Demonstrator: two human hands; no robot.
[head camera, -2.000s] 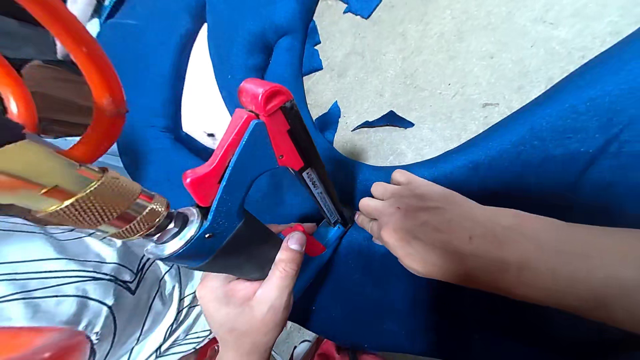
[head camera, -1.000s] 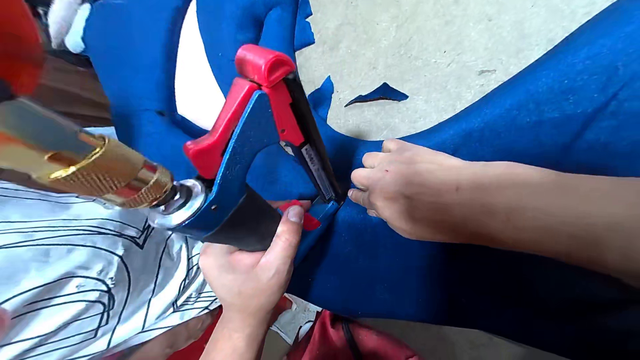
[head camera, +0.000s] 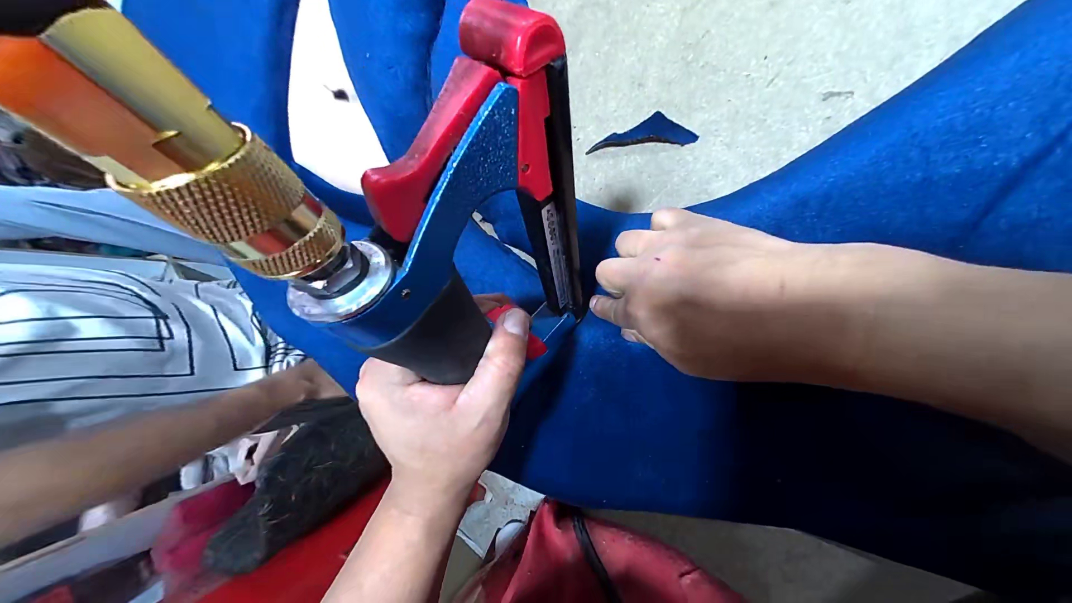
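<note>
My left hand (head camera: 448, 402) grips the dark body of a blue and red pneumatic staple gun (head camera: 494, 151), thumb on a red part. Its narrow nose rests against the blue fabric cover (head camera: 636, 435). A brass-coloured knurled air coupling (head camera: 243, 209) joins the gun at the left. Just right of the nose, my right hand (head camera: 695, 293) pinches the fabric near the edge of an opening, fingers curled. The fingertips and what lies under the nose are partly hidden.
A blue fabric scrap (head camera: 653, 132) lies on the concrete floor (head camera: 779, 59) beyond the cover. At the left are another person's forearm (head camera: 159, 435) and patterned white shirt (head camera: 100, 335). Red cloth (head camera: 603, 561) shows at the bottom.
The other person's forearm has come into view at the left. My hands and the staple gun keep about the same place on the fabric. The view has shifted slightly.
</note>
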